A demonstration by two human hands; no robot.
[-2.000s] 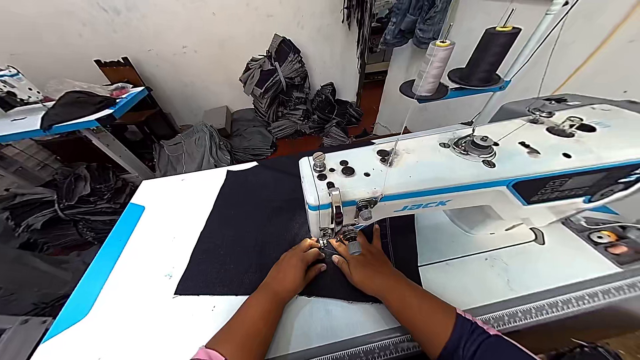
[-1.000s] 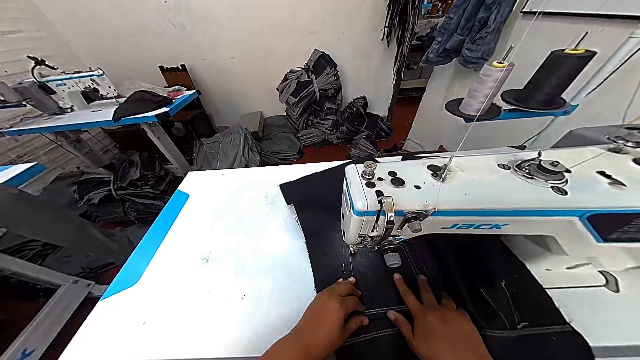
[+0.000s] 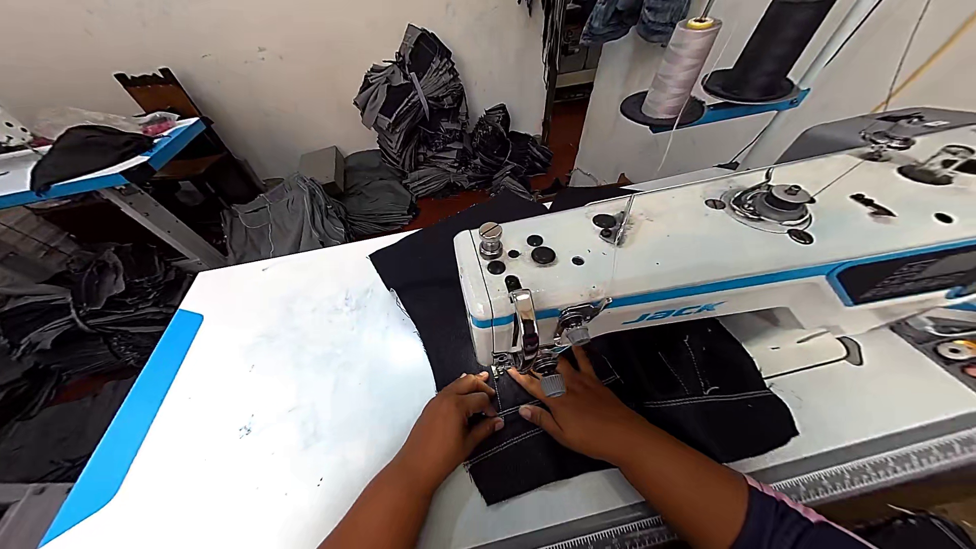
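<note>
A piece of black denim with light topstitching (image 3: 709, 396) lies on the white sewing table (image 3: 305, 396) and runs under the head of a Jack sewing machine (image 3: 686, 252). My left hand (image 3: 457, 419) presses on the denim just left of and in front of the presser foot (image 3: 502, 367), its fingertips pinched near a stitched line. My right hand (image 3: 576, 412) lies on the cloth to the right of the foot, fingers spread, the fingertips partly hidden behind the machine's knobs. Part of the denim extends behind the machine head, and the arm hides some of it.
A pale thread cone (image 3: 681, 69) and a black one (image 3: 778, 49) stand behind the machine. Bundles of dark cloth (image 3: 415, 99) are stacked on the floor by the wall. Another table (image 3: 171, 145) stands at the left. A measuring tape (image 3: 877, 465) runs along the front edge.
Both hands have moved closer to the presser foot since one second ago. The denim has shifted, with its stitched seams nearer the foot. The view has shifted too.
</note>
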